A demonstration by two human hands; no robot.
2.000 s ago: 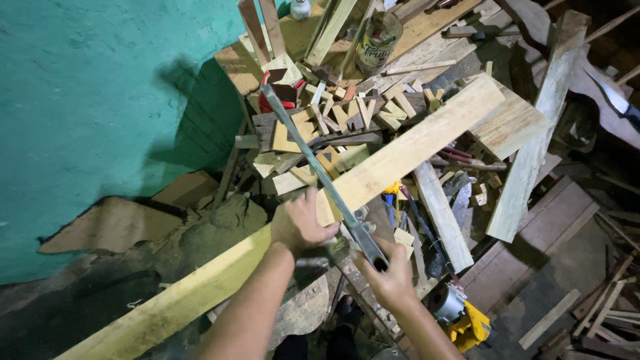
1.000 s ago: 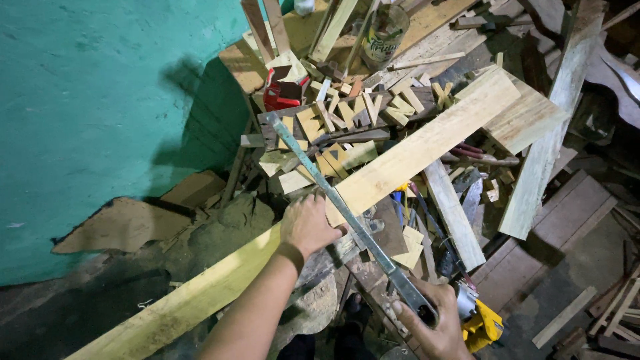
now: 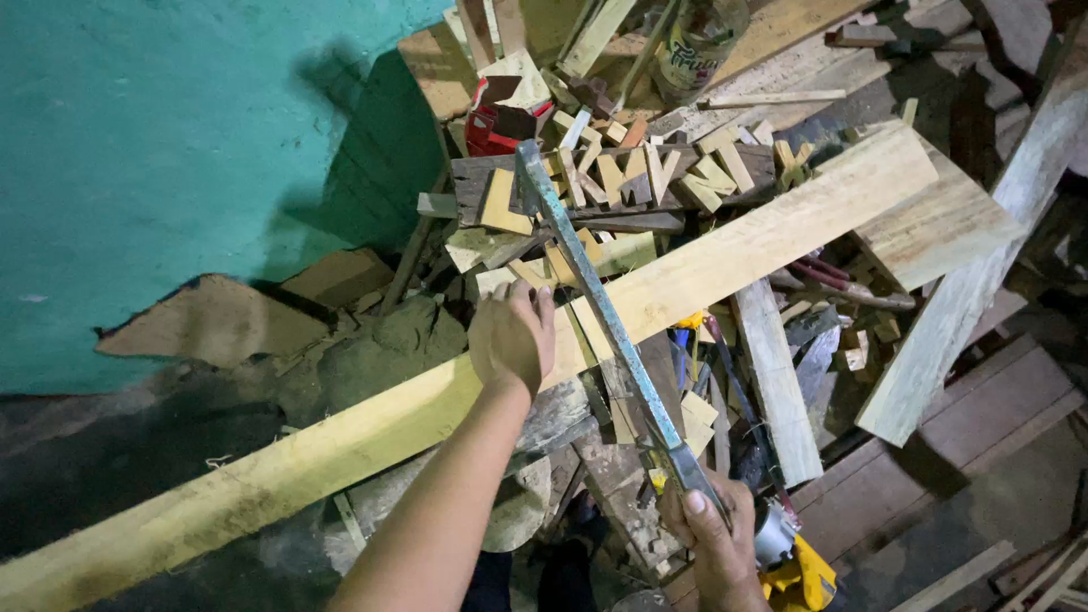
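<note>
A long, pale wooden plank [image 3: 340, 442] runs diagonally from the lower left to the upper right. My left hand [image 3: 512, 336] presses on the plank near its middle, left of a hacksaw with a worn blue frame [image 3: 595, 297]. The saw lies across the plank, and my right hand [image 3: 714, 527] is closed around its handle at the lower right. A dark line crosses the plank between my left hand and the frame. The blade's contact with the wood is hidden.
Cut wooden letters [image 3: 612, 178] and offcuts lie on a dark board behind the plank. Beyond stands a clear plastic bottle [image 3: 688, 59]. A green wall [image 3: 170, 170] is at the left. Loose boards [image 3: 778, 382] and a yellow power tool [image 3: 799, 578] are at the right.
My right hand and the hacksaw have moved down and to the right relative to the plank since the earliest frame. My left hand stays on the plank.
</note>
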